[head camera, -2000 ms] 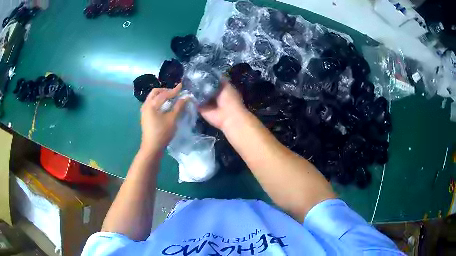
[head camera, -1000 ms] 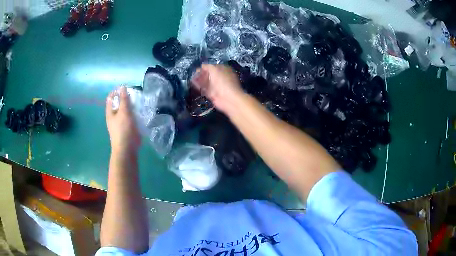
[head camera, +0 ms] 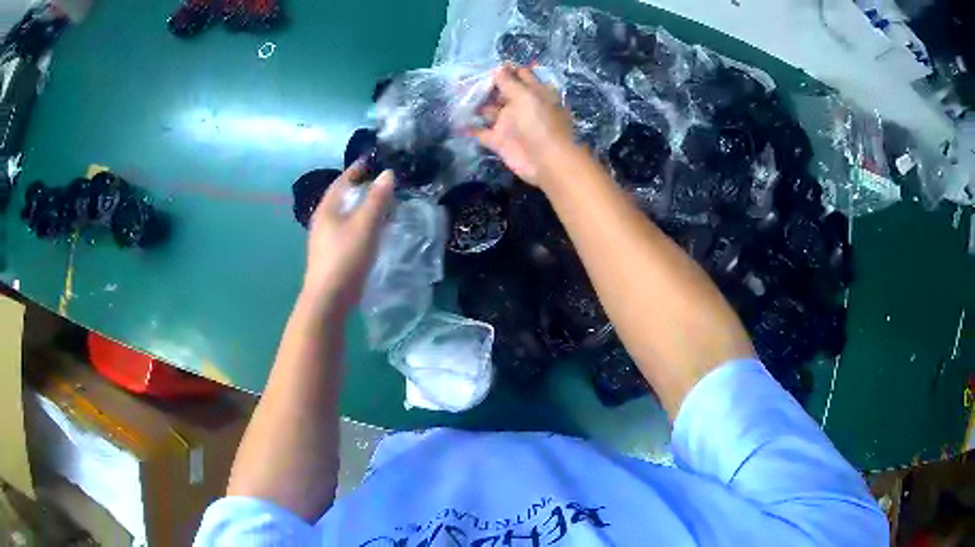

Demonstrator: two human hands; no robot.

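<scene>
My left hand [head camera: 344, 230] is closed at the top of a string of clear plastic bags [head camera: 401, 267], which hangs towards a folded white wad [head camera: 449, 363] at the near edge. My right hand [head camera: 529, 126] is over the back heap, fingers bent at crinkled clear film; whether it grips the film is unclear. A black housing under clear film [head camera: 415, 112] lies between and beyond my hands. An unbagged black housing [head camera: 476, 219] sits open side up below my right hand. Another black housing [head camera: 313, 196] is left of my left hand.
Bagged housings [head camera: 583, 102] lie at the back on pale film. Loose black housings [head camera: 748, 267] are heaped right. A short row of housings [head camera: 91, 205] is at far left, red wire leads [head camera: 227, 13] at the back left. A carton [head camera: 160, 449] and red stool [head camera: 139, 369] stand below.
My left hand moved left with the white wad, then back right to the bags. My right hand moved further back and right over the film. The open housing now shows uncovered.
</scene>
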